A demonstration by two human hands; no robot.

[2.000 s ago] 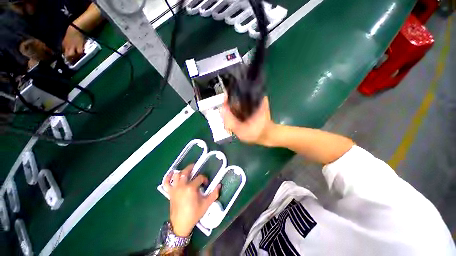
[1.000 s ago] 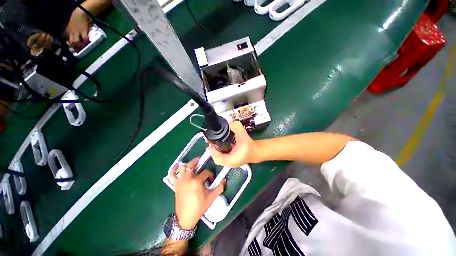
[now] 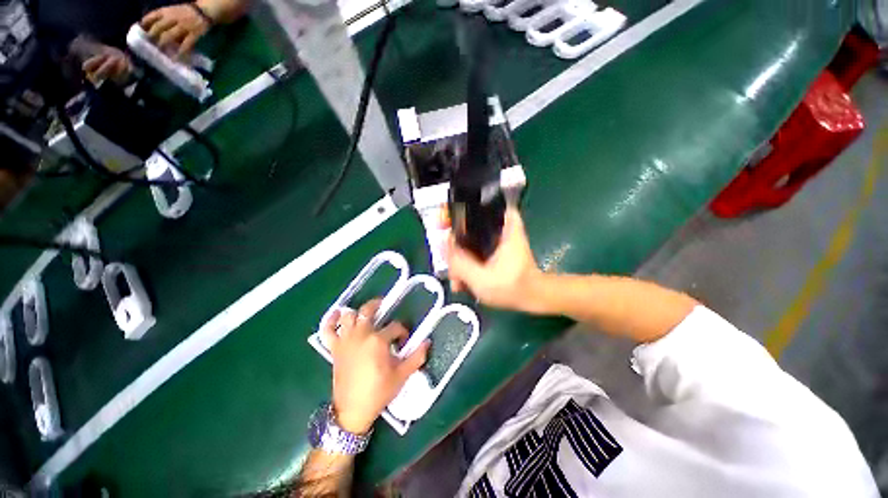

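Note:
Three white plastic housings (image 3: 466, 359) lie side by side on the green surface. My left hand (image 3: 369, 364) lies over them with fingers spread on their lower parts; it covers much of the left and middle ones. My right hand (image 3: 502, 267) is closed around the black screwdriver (image 3: 478, 209), over the front of the white screw feeder (image 3: 426, 197). The screwdriver and its cord are blurred and hide part of the feeder. The screwdriver's tip is hidden.
A grey metal upright (image 3: 352, 94) stands left of the feeder. More housings lie at the left (image 3: 128, 301) and top (image 3: 580, 32). Another person's hands (image 3: 176, 28) hold a housing at upper left. Red stools (image 3: 800, 143) stand beyond the right edge.
A second ago the screwdriver was over the housings; my right hand has moved it up to the feeder front. My left hand has stayed on the housings.

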